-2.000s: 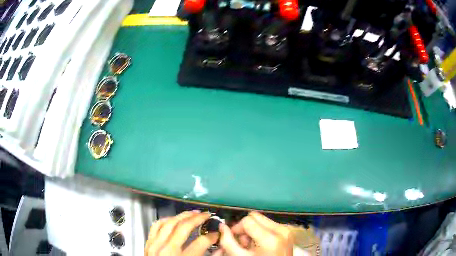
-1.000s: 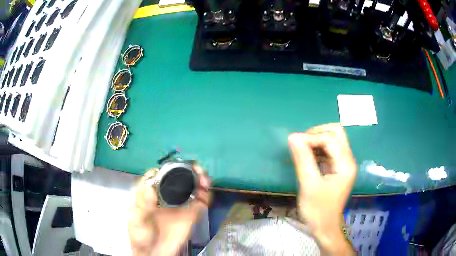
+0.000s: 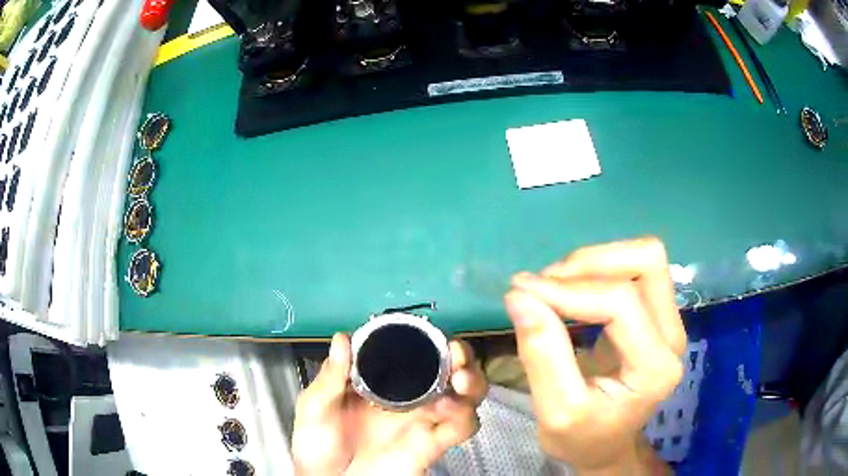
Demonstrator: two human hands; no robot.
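Observation:
A round watch unit (image 3: 400,363) with a silver ring and black face lies face up in my left hand (image 3: 386,432), gripped by the fingers at its sides. A thin dark flex cable (image 3: 410,308) sticks out above the ring. My right hand (image 3: 604,344) is raised to the right of the unit, thumb and forefinger pinched. A faint, clear film-like piece (image 3: 479,278) shows at those fingertips, blurred. A thin curved clear outline (image 3: 284,310) lies on the green mat (image 3: 325,204) near its front edge.
Several round units (image 3: 139,221) line the mat's left side beside stacked white trays (image 3: 84,186). A black fixture (image 3: 344,98) stands behind a white card (image 3: 553,153). An orange stick (image 3: 736,58) and another unit (image 3: 814,127) are at right. More units (image 3: 226,390) lie below left.
First both hands were together on the unit at the mat's front edge. They have since parted: my left hand holds the unit face up, and my right hand is raised to the right. The view has shifted.

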